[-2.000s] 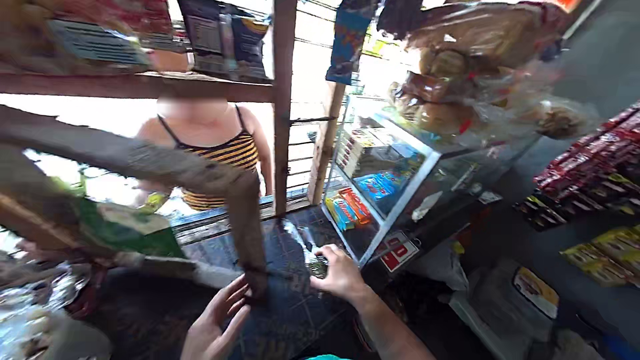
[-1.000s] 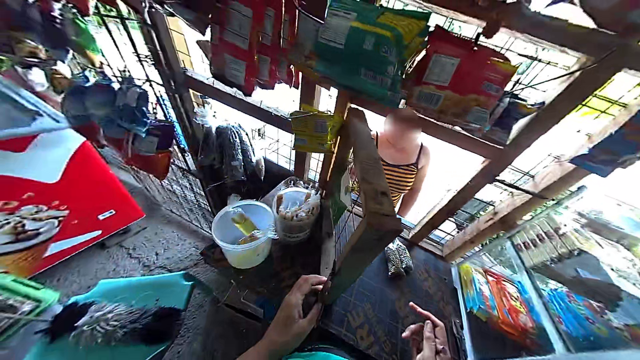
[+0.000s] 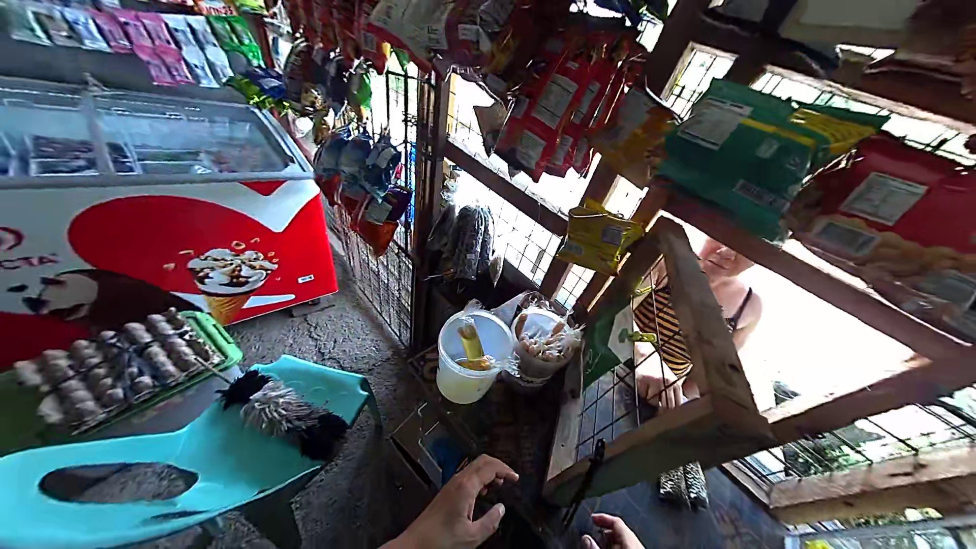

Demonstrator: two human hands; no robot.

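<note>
My left hand is at the bottom centre with thumb and fingers apart, holding nothing, above the dark space beside an open cardboard box. My right hand shows only as fingertips at the bottom edge; whether it holds anything is hidden. Between and above my hands is an open wooden-framed wire-mesh hatch. Small dark patterned packets lie on the dark counter behind its lower edge. A white tub with a yellow item in plastic stands beside a second tub holding wrapped items.
A person in a striped top stands outside the hatch. Snack packs hang overhead. At left are an ice-cream freezer, a tray of eggs, and a turquoise plastic chair with a feather-like duster on it.
The view has swung far to the left. Two seconds ago my right hand held small patterned packets; one second ago they lay on the counter. My left hand has let go of the hatch frame's lower edge.
</note>
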